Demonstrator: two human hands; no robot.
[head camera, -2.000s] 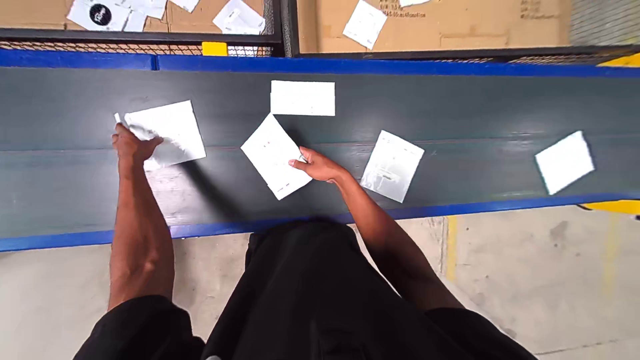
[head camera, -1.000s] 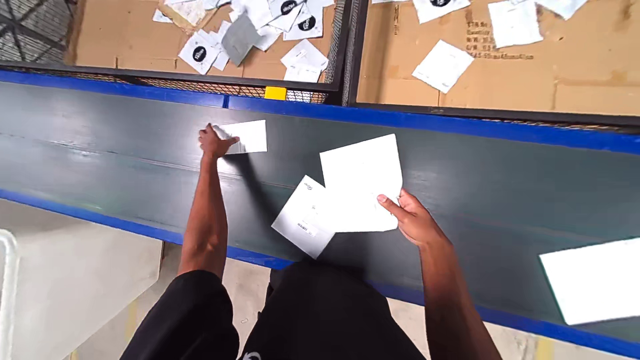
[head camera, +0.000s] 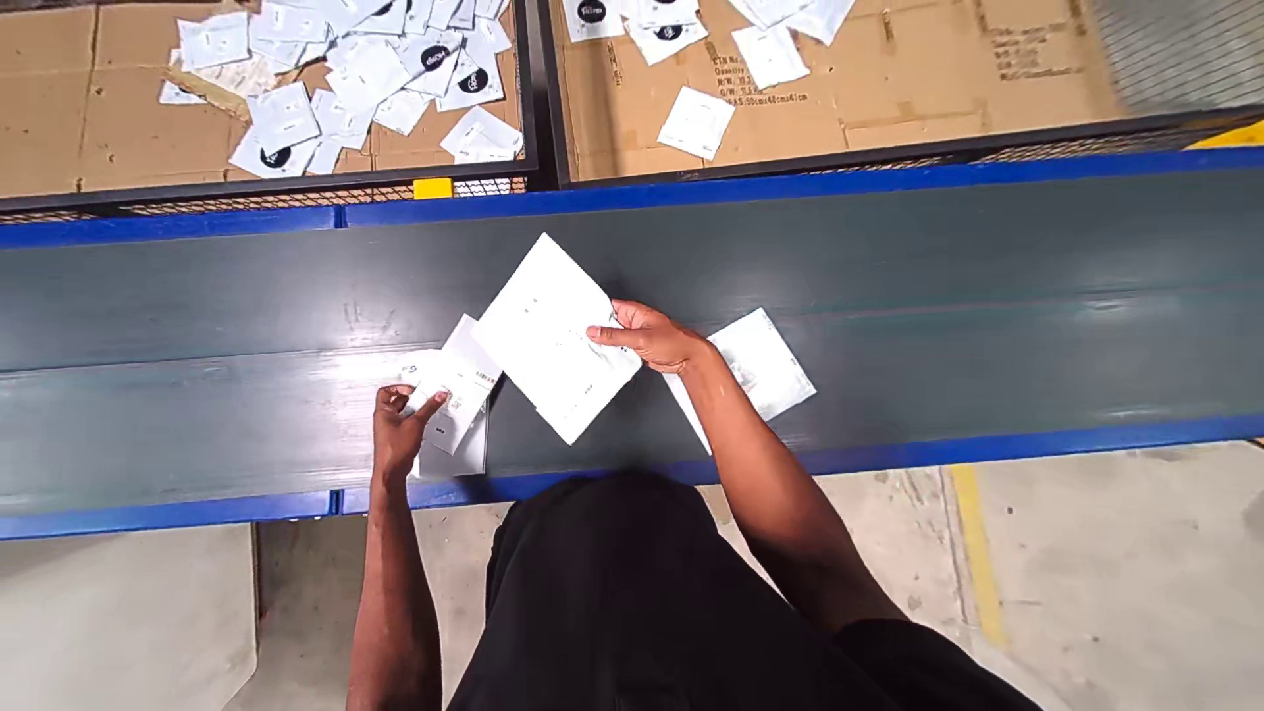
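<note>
My right hand (head camera: 652, 338) grips a large white mailing envelope (head camera: 558, 341) by its right corner, thumb on top, above the dark conveyor belt (head camera: 938, 326). My left hand (head camera: 407, 420) pinches a smaller white envelope (head camera: 456, 390) between thumb and fingers. Beneath it, partly covered, another white envelope (head camera: 472, 449) lies near the belt's front edge. Under and beyond my right wrist, a white packet (head camera: 765, 365) rests on the belt, with a further white piece (head camera: 688, 405) beside it, partly hidden by the forearm.
Behind the belt's blue rail (head camera: 691, 193) stand two black-framed mesh bins lined with cardboard. The left bin (head camera: 128, 128) holds a heap of white packets; the right bin (head camera: 928, 79) holds several. A yellow block (head camera: 433, 188) sits at the rail. Concrete floor lies in front.
My left hand has come nearer my body and holds an envelope close to the large one. My right hand still grips a large envelope. The view has shifted.
</note>
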